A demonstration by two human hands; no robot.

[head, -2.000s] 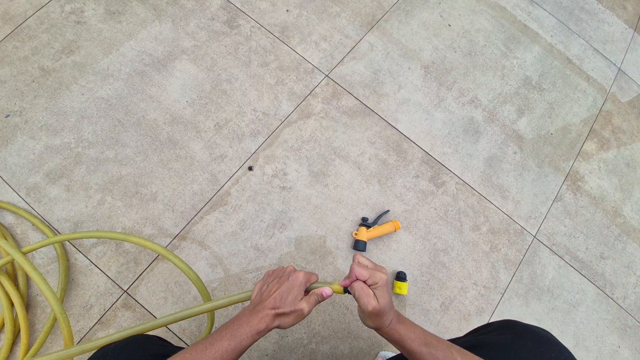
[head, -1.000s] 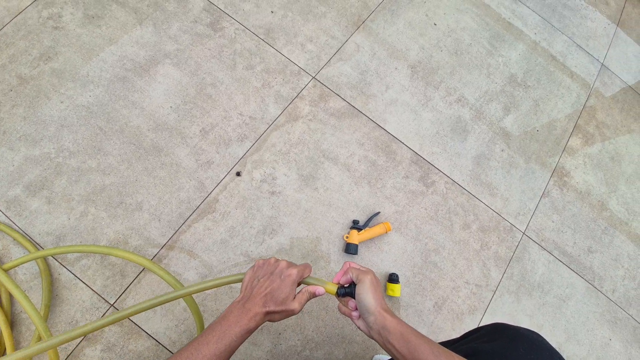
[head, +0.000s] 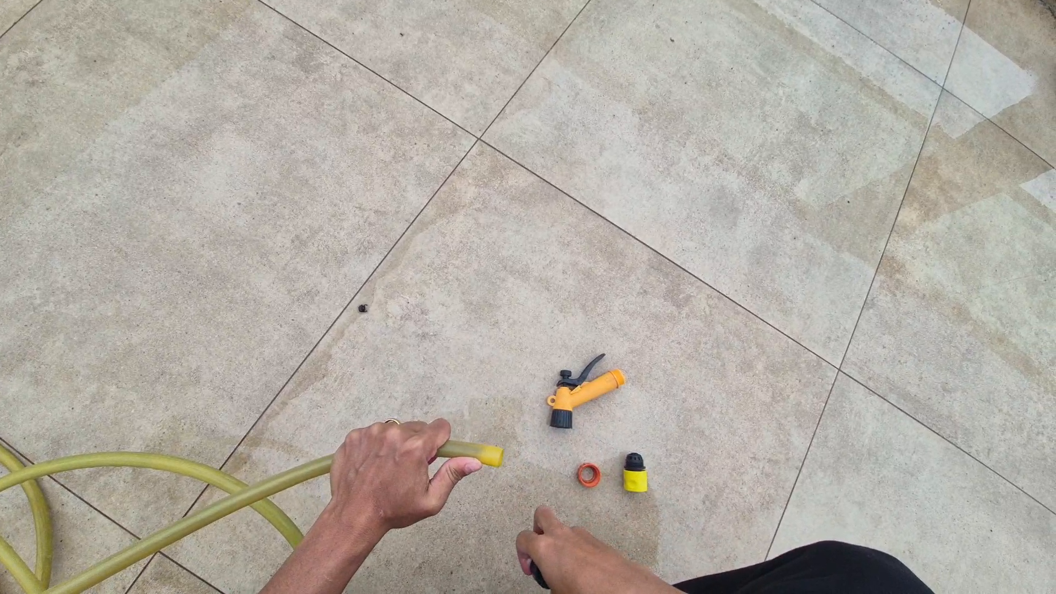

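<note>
My left hand (head: 392,474) grips a yellow garden hose (head: 198,518) just behind its bare cut end, which points right. Low in the view, my right hand (head: 569,551) is curled around a small black part (head: 539,575), mostly hidden by the fingers. Between and beyond the hands, an orange spray gun (head: 587,391) with a black trigger and black collar lies on the floor. Nearer to me are an orange-red ring (head: 588,475) and, to its right, a yellow and black hose connector (head: 635,473) on the tiles.
Large beige stone-look tiles (head: 660,289) with dark joints make up the floor. More yellow hose (head: 37,511) loops at the lower left. A tiny black piece (head: 363,308) lies near a joint. My dark-clothed knee (head: 825,569) shows at the lower right.
My right hand has come away from the hose end, toward me and to the right, with a black part in it. The orange-red ring now shows on the floor beside the connector.
</note>
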